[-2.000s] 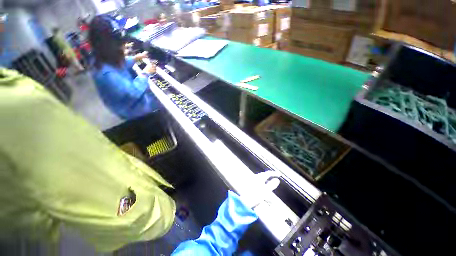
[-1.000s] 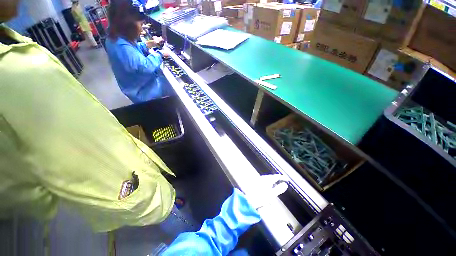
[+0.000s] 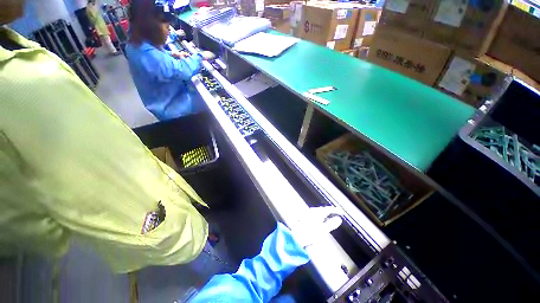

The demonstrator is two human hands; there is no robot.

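My left hand [image 3: 320, 225], in a white glove with a blue sleeve, rests on the near conveyor rail [image 3: 269, 188] at lower centre. A finger and thumb look a little apart over the gap, and I see nothing held; glare blurs the hand's outline. A black fixture [image 3: 388, 278] with metal parts lies on the line just beyond my hand, cut by the bottom edge. Green populated boards [image 3: 238, 116] sit between the rails farther up. My right hand is out of view.
A person in a yellow-green smock [image 3: 89, 171] stands close at left. Another in blue [image 3: 163, 77] works at the line's far end. A green bench [image 3: 367, 106], strip carton [image 3: 370, 180] and black tote [image 3: 491, 171] are at right. A black bin [image 3: 177, 133] stands left.
The view has swung slightly, and the fixture shows less at the bottom edge than two seconds ago. My left hand stays on the rail. The far person's hands have shifted over the line.
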